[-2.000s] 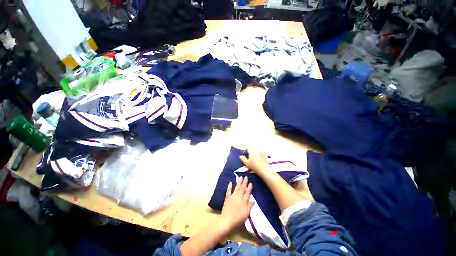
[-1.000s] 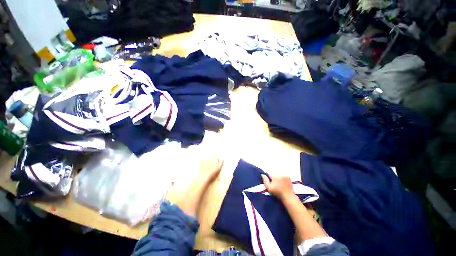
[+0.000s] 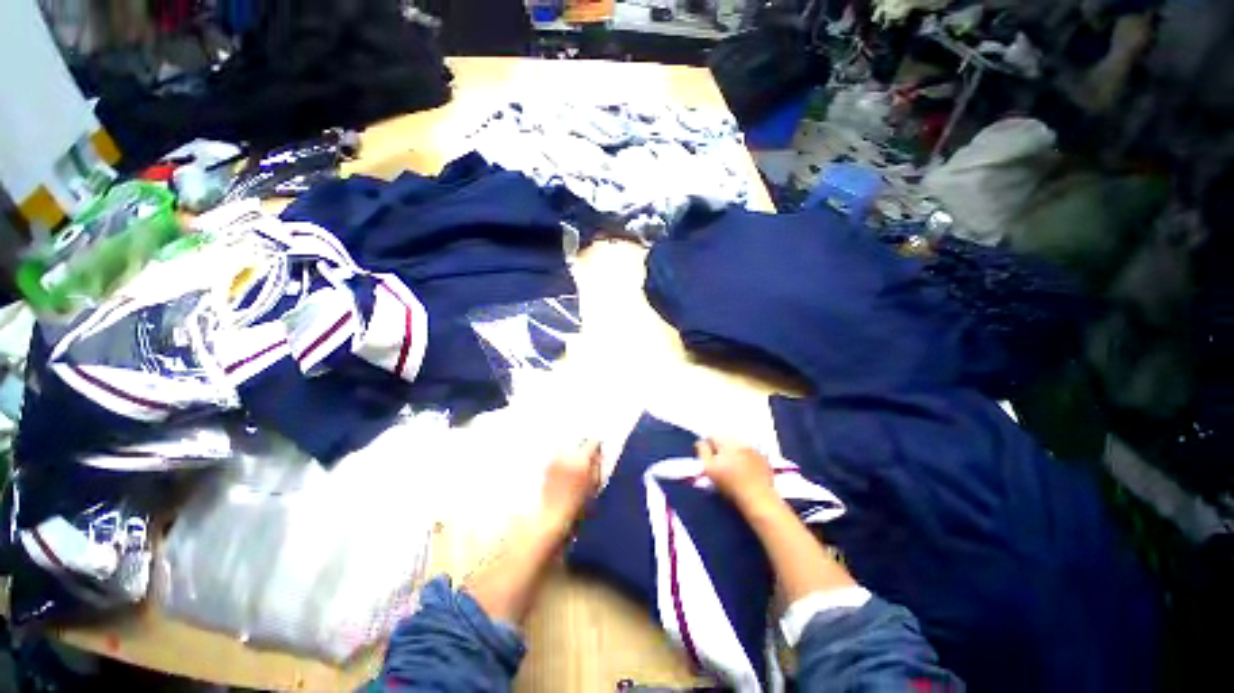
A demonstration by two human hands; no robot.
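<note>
A navy garment (image 3: 629, 521) lies folded at the near table edge. Its white band with a thin dark red line runs down the front and loops out to the right. My right hand (image 3: 735, 471) grips its upper part by the band. My left hand (image 3: 574, 474) is beside its left edge with curled fingers, over a bright, glaring patch; whether it holds clear plastic there cannot be told. A pile of empty polybags (image 3: 291, 548) lies on the table (image 3: 575, 630) to the left.
Glossy bagged garments (image 3: 122, 447) and striped trim (image 3: 325, 325) lie left, with a green basket (image 3: 102, 244) behind. A navy garment (image 3: 433, 244) lies beyond. Navy stacks (image 3: 798, 291) (image 3: 947, 501) lie right. Grey-white garments (image 3: 616, 149) are at the far end.
My left hand has left the garment and moved to its left side, fingers now curled. My right hand stays on the garment. The white band lies differently, and the view has shifted.
</note>
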